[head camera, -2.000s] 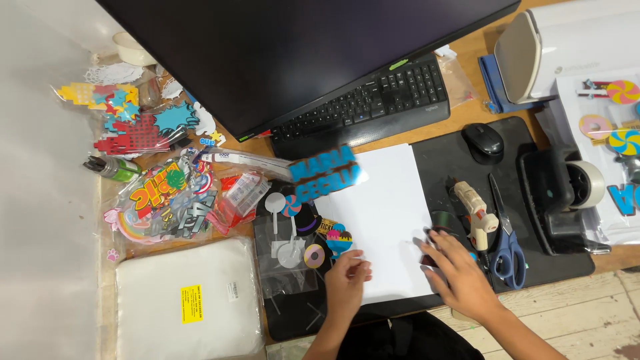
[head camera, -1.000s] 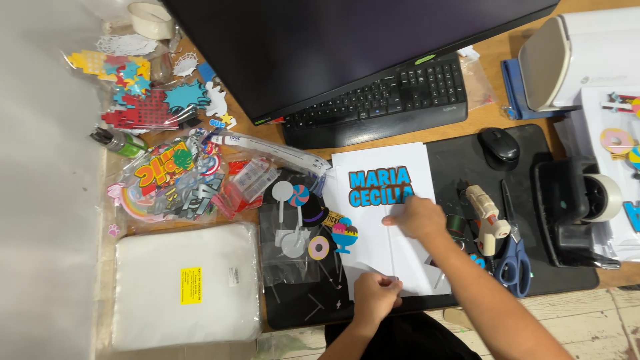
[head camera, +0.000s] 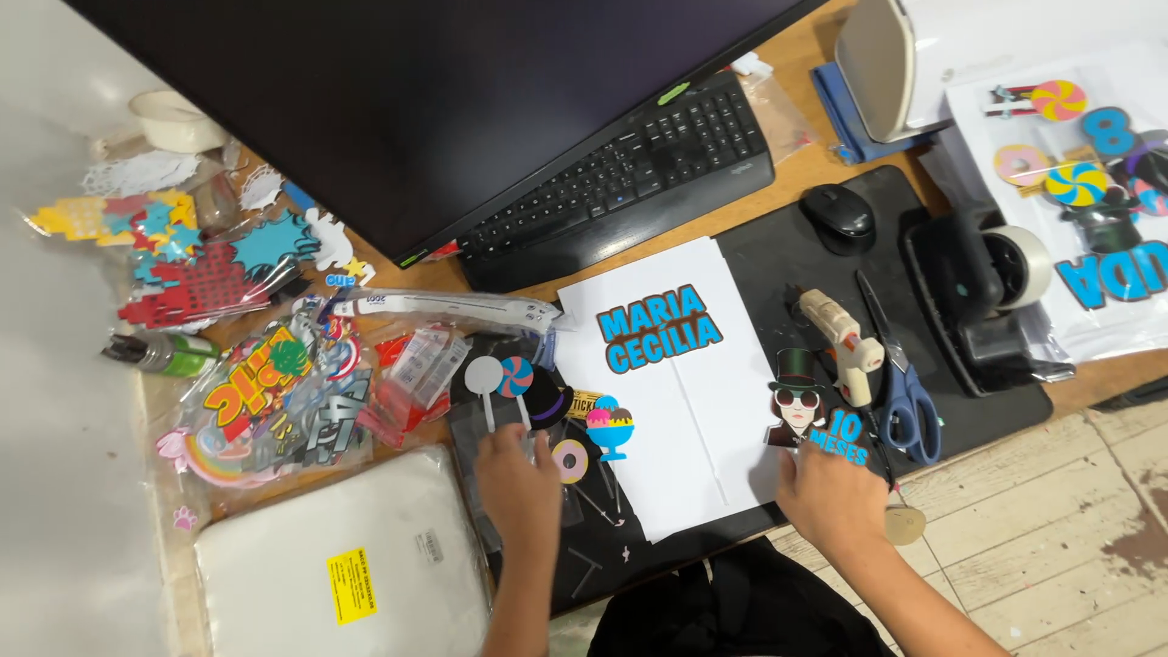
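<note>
A blue paper lettering cutout (head camera: 662, 330) with a clear stick below it lies on white paper sheets (head camera: 639, 474). At the left, my left hand (head camera: 517, 484) is over the lower ends of a white round cutout (head camera: 484, 375) and a swirl lollipop cutout (head camera: 516, 377); its grip is unclear. A donut cutout (head camera: 570, 461) and an ice-cream sundae cutout (head camera: 610, 431) lie beside it. To the right, my right hand (head camera: 832, 497) touches the lower edges of a top-hatted figure cutout (head camera: 796, 401) and a small blue lettering cutout (head camera: 839, 436); whether it grips either is hidden.
A glue gun (head camera: 844, 342), blue-handled scissors (head camera: 908, 411), mouse (head camera: 838, 217) and tape dispenser (head camera: 967, 301) sit at right. The keyboard (head camera: 639, 173) and monitor (head camera: 438, 100) stand behind. Bagged cutouts (head camera: 274, 392) and a plastic-wrapped white pack (head camera: 274, 557) are at left.
The lettering cutout, lifted in the first frame, lies on the paper. My right hand has moved off the paper to the right and my left hand to the left. The figure cutout now shows near my right hand.
</note>
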